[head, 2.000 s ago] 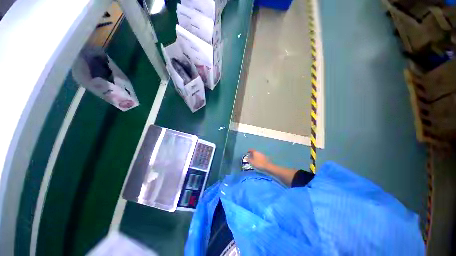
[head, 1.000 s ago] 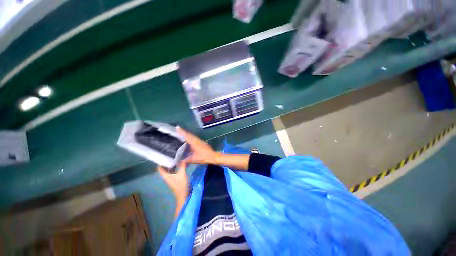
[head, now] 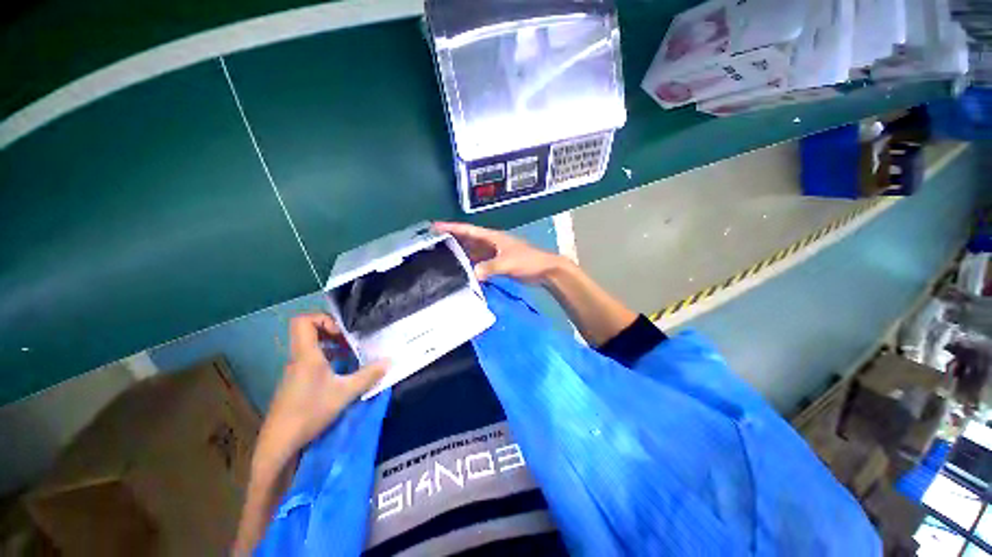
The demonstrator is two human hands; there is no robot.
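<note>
A white retail carton (head: 419, 346) is held open-side up at the bench's near edge, close to my chest. A dark item (head: 405, 288) shows inside it, and a white flap hangs toward my body. My left hand (head: 315, 381) grips the carton's left end, thumb on the flap side. My right hand (head: 503, 257) holds the carton's far right corner, its fingertips partly hidden behind it. The digital scale (head: 535, 180) stands on the green bench beyond the carton, its shiny tray (head: 528, 82) bearing no carton.
A leaning row of white cartons with pink-red pictures (head: 713, 65) stands at upper right. A large brown cardboard box (head: 163, 435) is below the bench at lower left. A blue bin (head: 829, 163) is on the floor at right, near yellow-black tape (head: 751, 270).
The carton has come closer to my chest and turned, with its flap now spread toward me. My left hand has moved to its left end. The view has shifted, showing the scale higher up.
</note>
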